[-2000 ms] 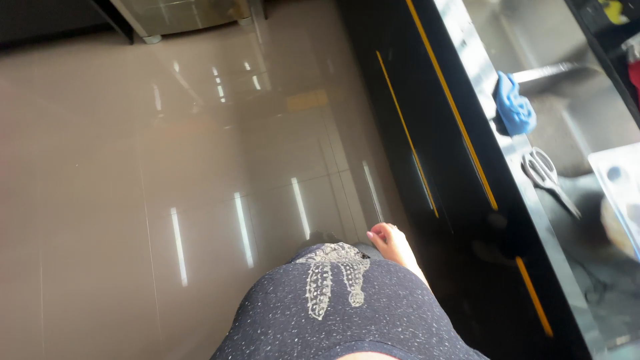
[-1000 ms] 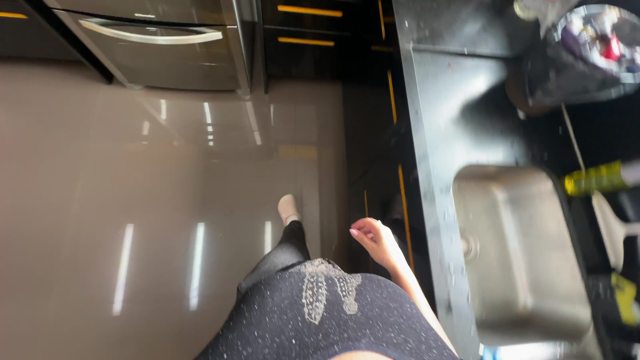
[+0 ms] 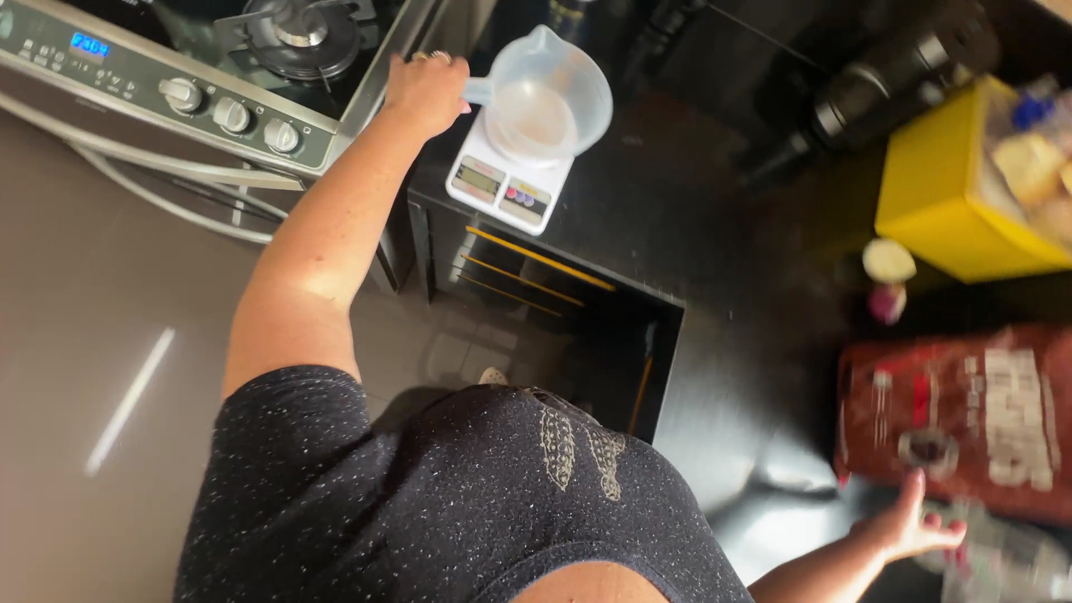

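A translucent plastic measuring jug [image 3: 548, 96] stands on a white digital kitchen scale [image 3: 511, 188] on the black countertop, beside the stove. My left hand [image 3: 427, 92] is at the jug's handle, its fingers closed around the handle's end. At the lower right, my right hand [image 3: 909, 523] is spread, thumb up, just below a reddish-brown printed bag [image 3: 946, 419]; whether it touches the bag is unclear. Clear plastic or glass items [image 3: 1001, 553], blurred, lie beside its fingertips.
The gas stove [image 3: 293, 42] with knobs and an oven handle is at the upper left. A yellow bin [image 3: 938, 184] holding several items stands at the right, a small white-and-purple object [image 3: 888, 276] near it. Dark cylindrical items [image 3: 854, 96] lie behind. The counter's corner [image 3: 682, 303] juts toward my body.
The view has swung from the floor and sink to the counter corner by the stove. My left hand, not seen before, is now at the jug handle; the right hand now reaches out over the counter.
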